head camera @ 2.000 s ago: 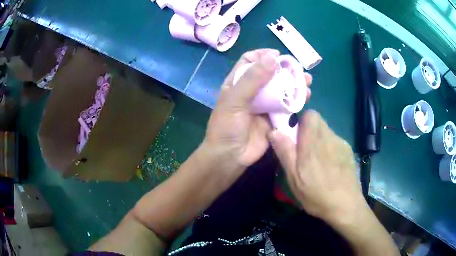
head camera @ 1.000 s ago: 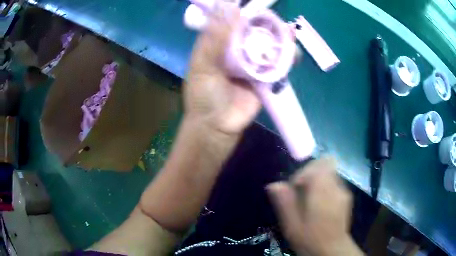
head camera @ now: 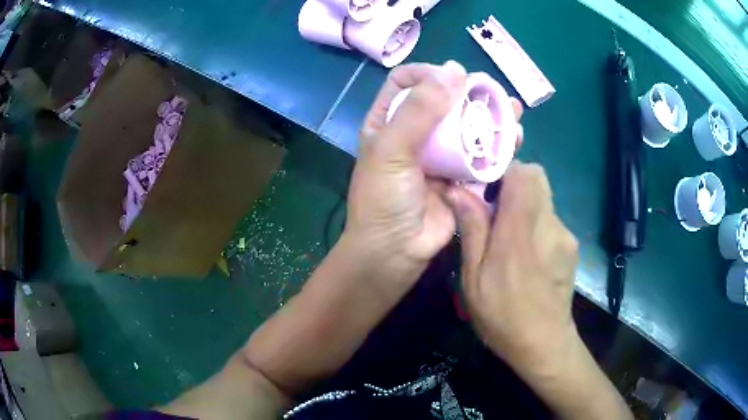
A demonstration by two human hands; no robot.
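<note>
A pink fan body (head camera: pixel 469 131) is held above the bench's front edge, its round head tilted so the spoked opening faces right. My left hand (head camera: pixel 402 172) is wrapped around the head from the left. My right hand (head camera: pixel 521 254) grips the handle just below the head, near a small dark oval spot. Most of the handle is hidden by my right hand. A pink handle cover (head camera: pixel 513 62) lies on the green bench just beyond the head.
Pink fan bodies (head camera: pixel 381 37) are piled at the back. A black electric screwdriver (head camera: pixel 626 156) lies to the right, with several white fan ducts (head camera: pixel 700 201) beyond it. An open carton (head camera: pixel 107 176) with pink bodies stands on the floor at left.
My right hand has come up from below and taken hold of the handle. The fan head has turned from facing the camera to facing right, and sits slightly lower and further right.
</note>
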